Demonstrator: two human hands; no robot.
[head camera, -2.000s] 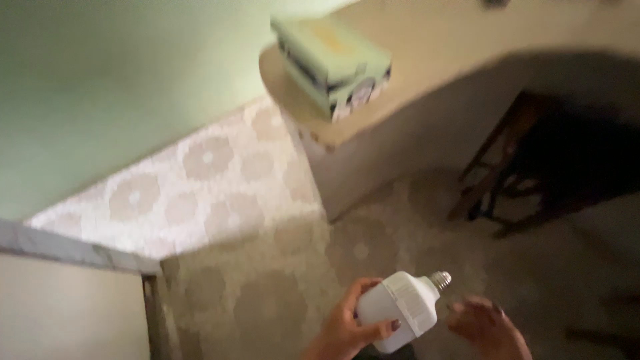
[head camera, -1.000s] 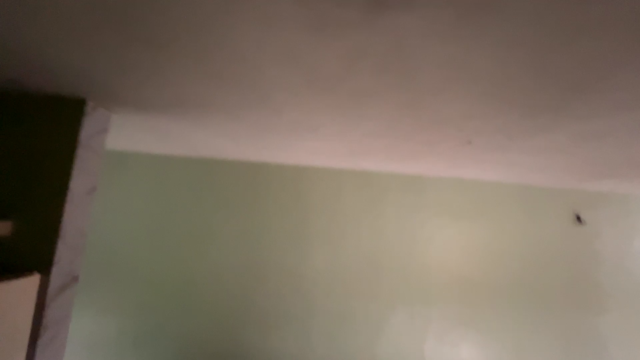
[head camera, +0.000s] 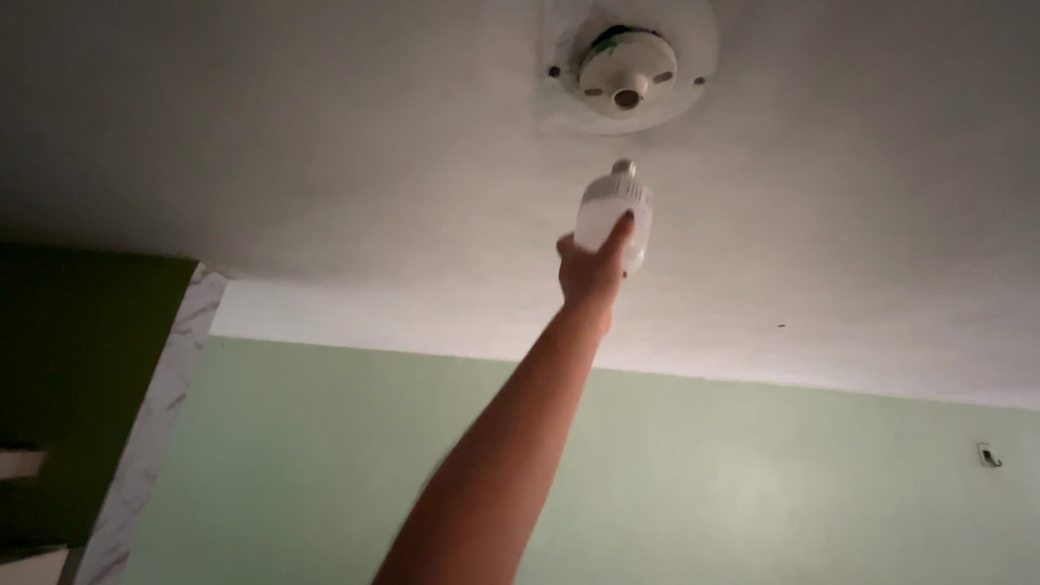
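My left hand (head camera: 589, 272) is raised at the end of an outstretched arm and grips a white LED bulb (head camera: 597, 223) around its body. The bulb stands upright, its metal screw base (head camera: 623, 166) pointing up. Above it, a white lamp holder (head camera: 627, 69) is fixed to a round plate on the ceiling, with its round socket opening facing down. A visible gap separates the bulb's base from the holder. Some of my fingers are hidden behind the bulb. My right hand is out of view.
The pale ceiling (head camera: 366, 187) meets a light green wall (head camera: 341, 439). A marbled white strip (head camera: 158, 414) borders a dark green area (head camera: 73, 349) at left, where pale shelf-like edges show. A small hook-like fitting (head camera: 987, 455) is on the wall at right.
The view has swung from the floor up to the ceiling. Two seconds ago the bulb was low in my left hand with my right hand near its base; now my left hand holds it up.
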